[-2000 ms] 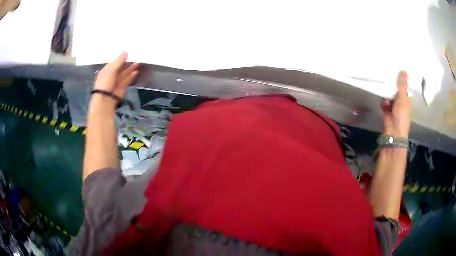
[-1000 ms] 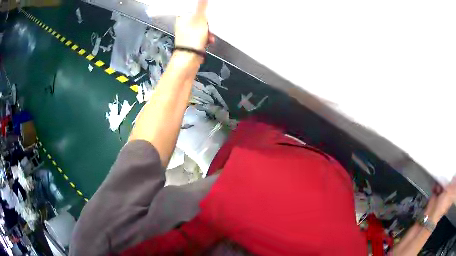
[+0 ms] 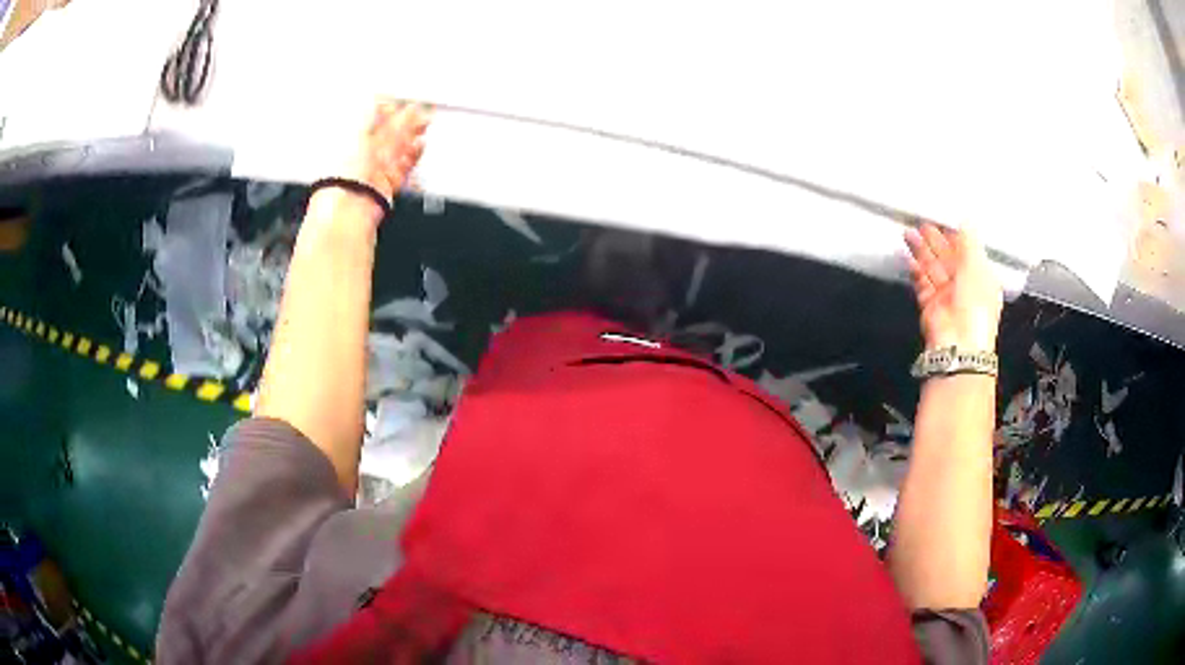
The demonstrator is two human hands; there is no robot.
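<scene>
White flat cloth (image 3: 728,78) covers the table and hangs over its near edge, with a long straight crease or layer edge across it. My left hand (image 3: 396,146) is at the left end of this line, palm towards me, fingers slightly bent against the cloth. My right hand (image 3: 946,273) is at the right end, its fingers apart and touching the cloth. No firm grip shows on either hand; both thumbs are hard to make out. Black-handled shears (image 3: 191,59) lie at the upper left.
The table's metal edge (image 3: 117,161) shows at the left. Offcuts (image 3: 202,279) lie below the table. A red crate (image 3: 1033,591) stands on the floor at the lower right. Yellow-black tape (image 3: 130,364) crosses the green floor.
The view has swung back to face the table. My hands are closer together than before. The cloth now covers the metal edge in front of me, and a long line shows across it.
</scene>
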